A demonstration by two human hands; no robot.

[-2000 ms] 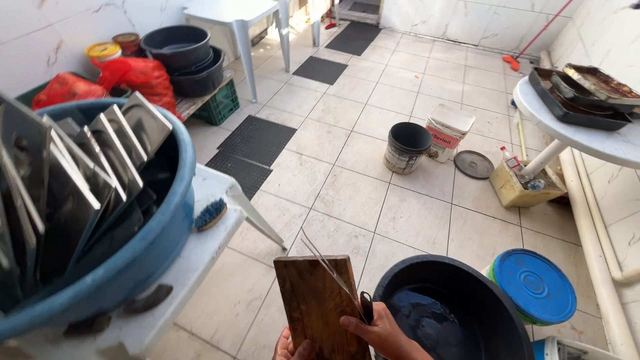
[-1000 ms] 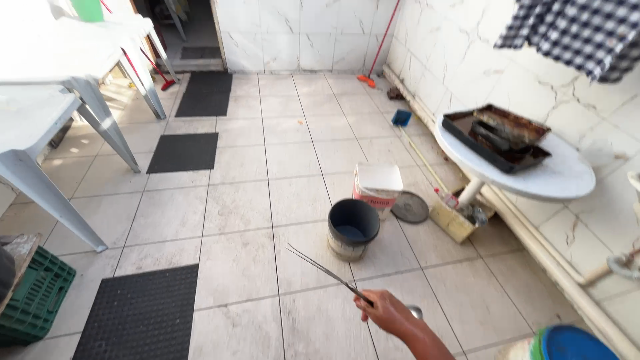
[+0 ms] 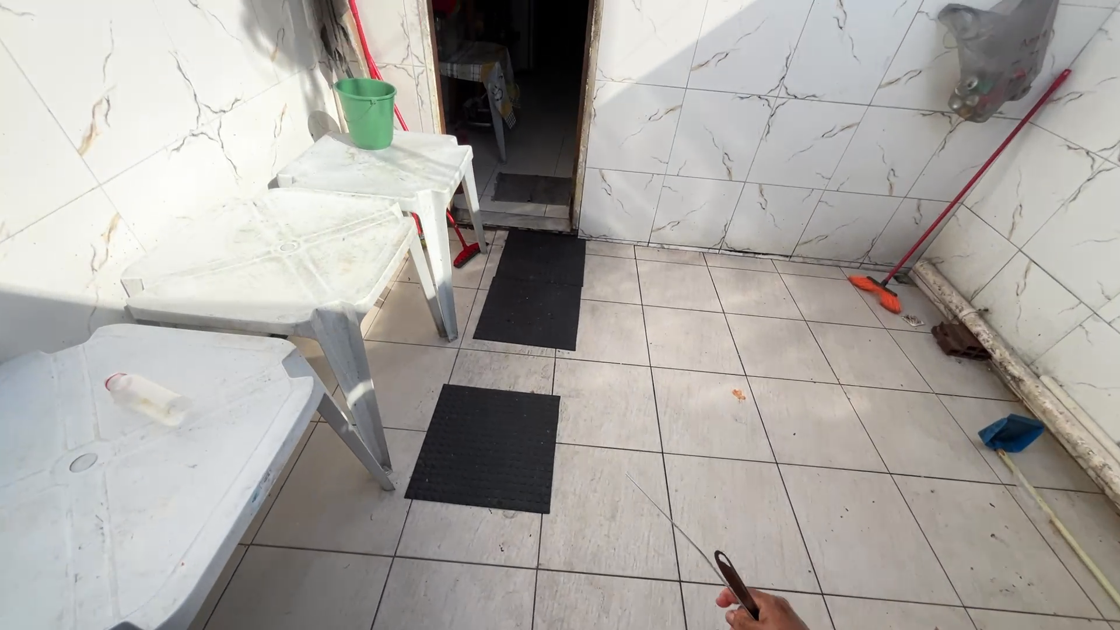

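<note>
My right hand (image 3: 763, 610) shows at the bottom edge, right of the middle, closed around the dark handle of a long thin metal utensil (image 3: 678, 528). The handle ends in a loop with a hole, and the thin metal part points up and left over the floor tiles. What sort of utensil it is, I cannot tell for certain. My left hand is out of the picture.
White plastic tables line the left wall, bearing a clear bottle (image 3: 147, 399) and a green bucket (image 3: 367, 114). Black mats (image 3: 483, 448) lie towards a doorway. A red-handled broom (image 3: 980, 175) leans at the back right. A blue dustpan (image 3: 1011, 432) and brick (image 3: 961, 340) lie right.
The view has swung towards the doorway. My left hand and the wooden board, seen two seconds ago, are out of view; the utensil is still in my right hand.
</note>
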